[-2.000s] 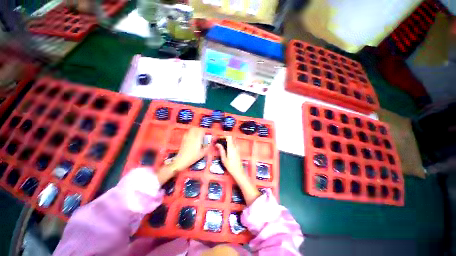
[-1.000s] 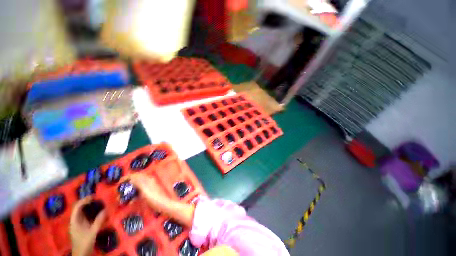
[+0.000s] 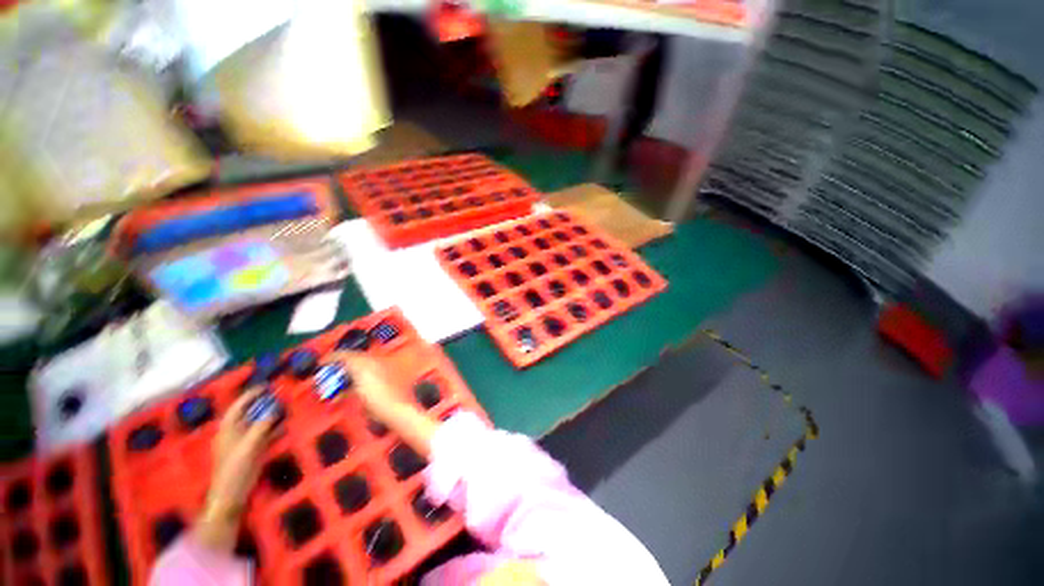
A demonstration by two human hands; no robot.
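Observation:
The red-orange foam tray (image 3: 449, 383) lies in front of me, with dark watch units in many pockets and several along its far side. My left hand (image 3: 237, 441) holds a watch unit with a bluish lit face (image 3: 262, 408) over the tray. My right hand (image 3: 369, 387) holds another unit with a blue-white lit face (image 3: 332, 381) at its fingertips, to the right of the first. Both hands are bare with pink sleeves and somewhat blurred. The fingers partly hide the pockets beneath them.
A test instrument (image 3: 218, 275) with a blue top and colour screen stands beyond the tray. A white sheet (image 3: 115, 378) bears a dark unit. Full trays lie right (image 3: 550, 283), behind it (image 3: 441, 197) and at left (image 3: 52, 521). Grey floor with striped tape is right of the bench.
Since one second ago the view has shifted, bringing more of my left hand and tray into sight. Lit faces now show at both hands. Two seconds ago both hands were close together over the tray.

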